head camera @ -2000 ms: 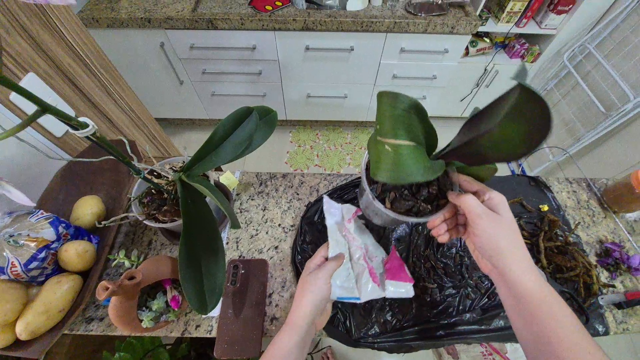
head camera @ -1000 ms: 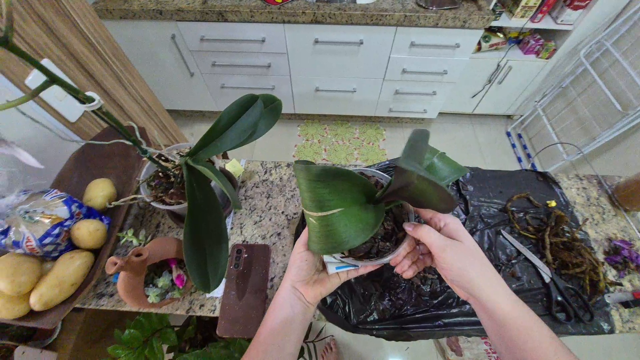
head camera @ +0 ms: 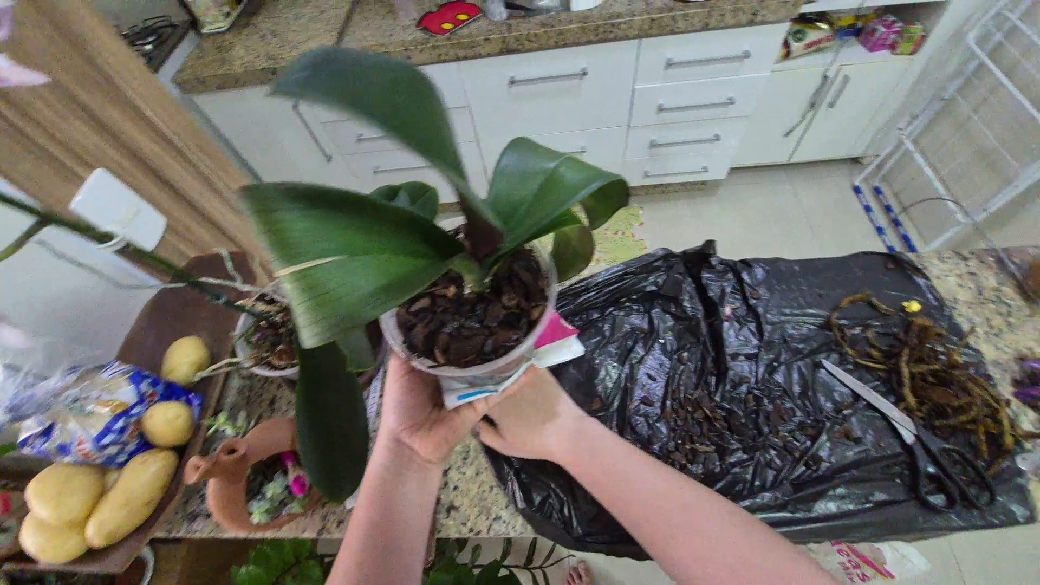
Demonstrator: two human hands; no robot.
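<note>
An orchid in a clear plastic pot [head camera: 475, 370] filled with bark chips [head camera: 463, 325] is lifted above the counter, its broad green leaves [head camera: 357, 244] spreading over the rim. My left hand [head camera: 426, 418] holds the pot from below on its left side. My right hand [head camera: 524, 414] is at the pot's lower front, pressing a white and pink plastic packet [head camera: 561, 341] against it; the fingers are partly hidden. Black-handled scissors [head camera: 914, 435] and cut brown roots [head camera: 934, 374] lie on a black plastic bag [head camera: 650, 390], along with scattered bark bits.
On the left are a second potted orchid [head camera: 272, 337], a clay planter [head camera: 236, 479] with succulents, and a brown tray [head camera: 175, 313] holding potatoes and a bread bag [head camera: 97, 414]. White drawers [head camera: 548, 89] stand across the floor. A white rack [head camera: 967, 138] is at the right.
The potted orchid, in both hands, has moved left off the black bag and turned. The packet, in my left hand two seconds ago, is now against the pot. The view has shifted.
</note>
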